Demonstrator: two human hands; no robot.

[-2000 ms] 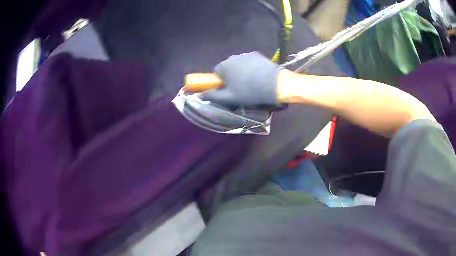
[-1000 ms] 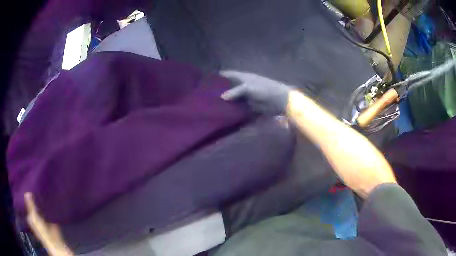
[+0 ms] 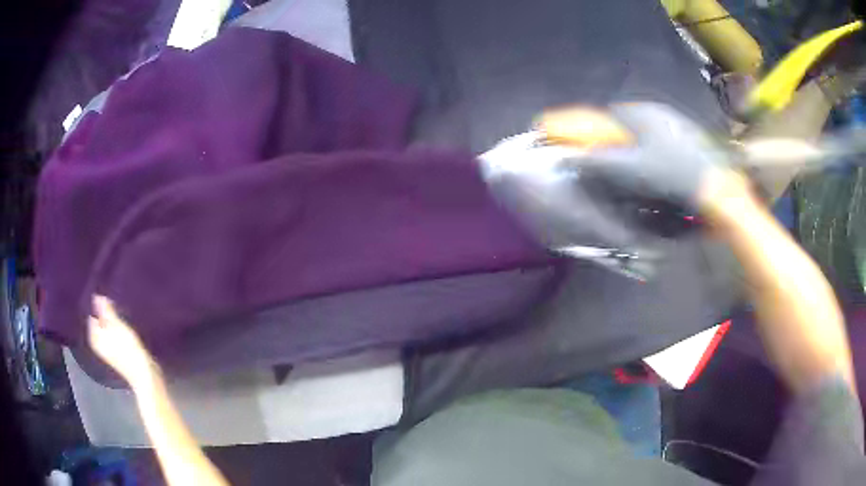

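A purple garment (image 3: 313, 209) lies across the padded table, its sleeve running left to right over a narrow padded board (image 3: 456, 308). My gloved right hand (image 3: 665, 152) is closed on the orange-brown handle of the silver steam iron (image 3: 551, 199); both are blurred. The iron's pointed end is at the right end of the sleeve; whether it touches the cloth cannot be told. My bare left hand (image 3: 116, 337) lies at the garment's lower left edge; its fingertips are on the cloth, and its grip is unclear.
A dark grey table cover (image 3: 513, 57) extends behind the garment. A pale board (image 3: 332, 403) shows at the near edge. A red-and-white item (image 3: 688, 356) is at the lower right. A yellow hose (image 3: 802, 66) hangs at the upper right. A white strip (image 3: 197, 21) is at the upper left.
One second ago my right hand lay on the sleeve and the iron stood parked at the right; now that hand holds the iron by the sleeve's right end. My left hand has moved up and right.
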